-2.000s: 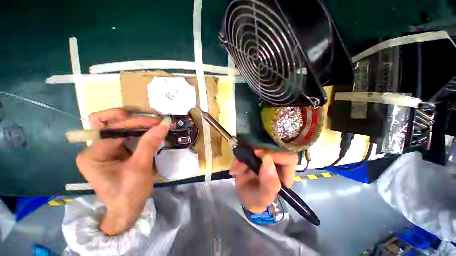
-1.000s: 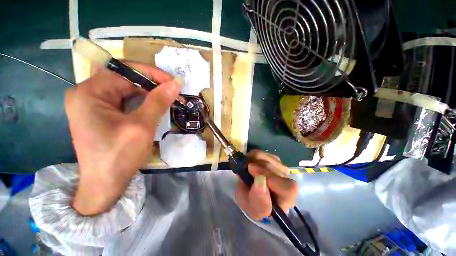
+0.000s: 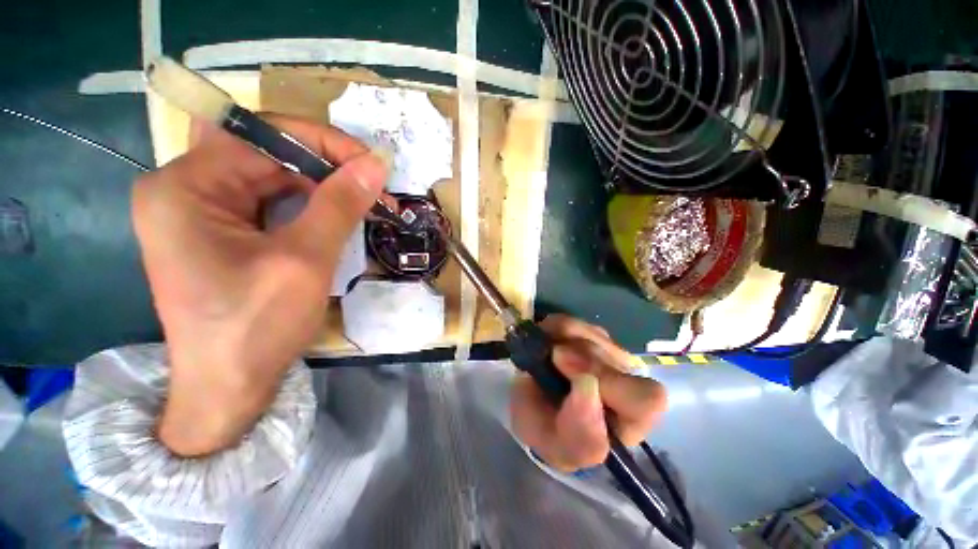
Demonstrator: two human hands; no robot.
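The round dark electronic module point(image 3: 410, 255) lies between the white pads point(image 3: 393, 134), with silver spots and a small pale rectangle on it. My left hand point(image 3: 252, 268) holds dark tweezers point(image 3: 284, 147) like a pen, pale end up to the left, points down at the module. My right hand point(image 3: 588, 395) holds the black handle of the soldering iron point(image 3: 488, 290). Its silver barrel points up-left and its tip is at the module's right edge. Whether the tip touches is too small to tell. Thin solder wire point(image 3: 75, 139) runs in from the left toward my left hand.
A black fume fan point(image 3: 654, 80) with a round grille stands at the upper right. Below it is a yellow-red tip cleaner point(image 3: 697, 252) with shiny curly metal. A black station with cords point(image 3: 820, 231) is further right. Masking tape point(image 3: 465, 64) crosses the bench. Another pale sleeve point(image 3: 901, 429) shows at right.
Over two seconds the view has shifted, moving the fan and cleaner rightward. The tweezers have turned from level to steeply slanted, points at the module. The iron's tip has moved down to the module's right side.
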